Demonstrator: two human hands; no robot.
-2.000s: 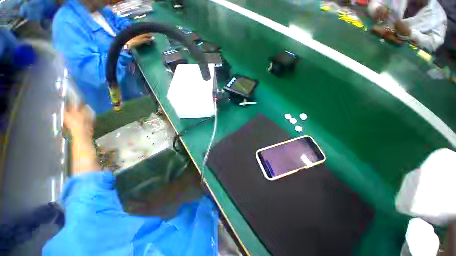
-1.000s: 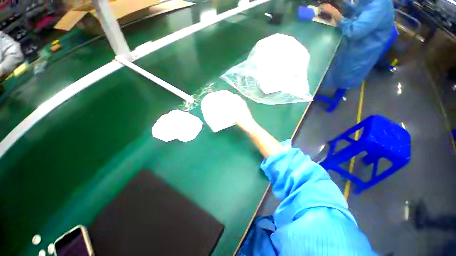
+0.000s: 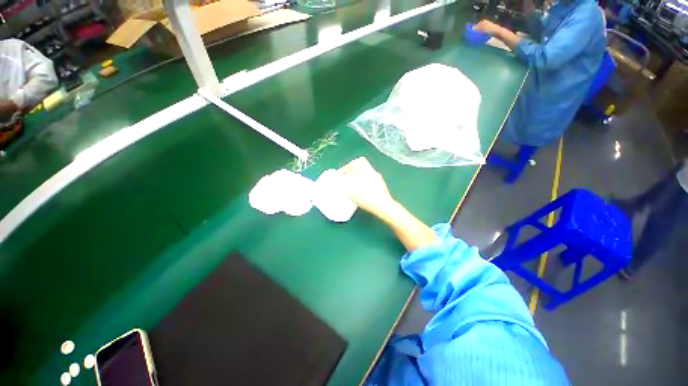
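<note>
My right hand (image 3: 370,188) reaches in over the green bench, its fingers on the right edge of a white pad (image 3: 332,197). The fingertips are overexposed and blend into the pad, but they appear to grip it. The pad touches or nearly touches another low pile of white pads (image 3: 281,193) on its left. A clear plastic bag (image 3: 453,157) filled with white pieces (image 3: 437,105) lies beyond my hand to the right. My left hand is out of the picture.
A dark mat (image 3: 245,324), a smartphone (image 3: 127,362) and several small white discs (image 3: 68,347) lie at lower left. A white post (image 3: 192,49) with a bar (image 3: 256,128) stands behind, near loose pale strands (image 3: 320,147). A blue stool (image 3: 581,230) and a seated person (image 3: 562,71) are at right.
The view has swung from the phone and white box to the right end. My left hand has left view. Over the last second, my right hand's pad has shifted nearer the front, beside the pile.
</note>
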